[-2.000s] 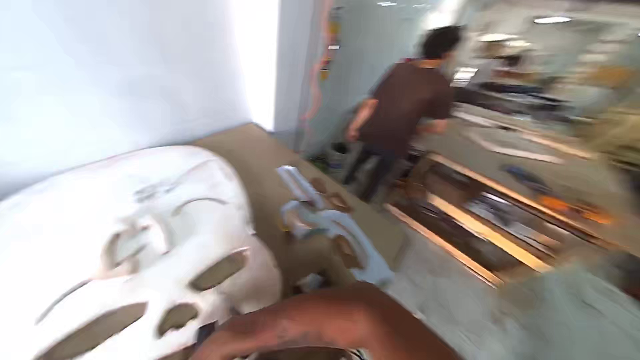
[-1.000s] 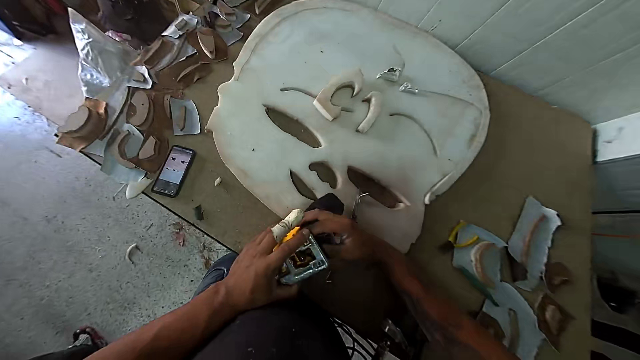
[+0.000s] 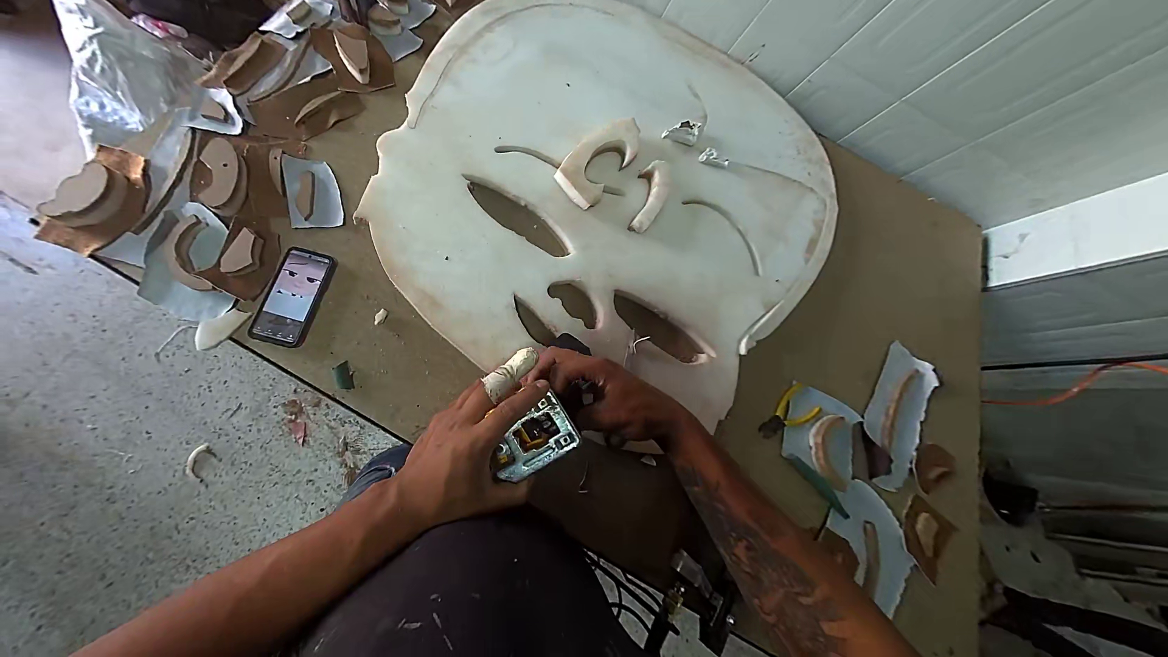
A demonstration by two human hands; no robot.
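My left hand (image 3: 470,447), with a pale wrap on one finger, is closed around a power tool whose rectangular metal base plate (image 3: 537,440) faces up; it looks like a jigsaw. My right hand (image 3: 616,397) is at the tool's dark far end, its fingers curled on that part; their exact grip is partly hidden. Just beyond both hands lies a large off-white foam face shape (image 3: 639,274) with cut-out eye and mouth openings. Two curved foam pieces (image 3: 593,164) rest on it, beside small crumpled foil bits (image 3: 684,132).
A smartphone (image 3: 292,297) lies at the table's left edge, near many curved foam offcuts (image 3: 219,173) on paper and brown backing. Yellow-handled pliers (image 3: 789,411) and more curved pieces (image 3: 899,411) lie right. Cables (image 3: 630,602) hang below; a panelled wall (image 3: 958,91) stands behind.
The view has swung from the room and another person down to the tabletop. Since one second ago, both hands have stayed together at the tool, with little plain change.
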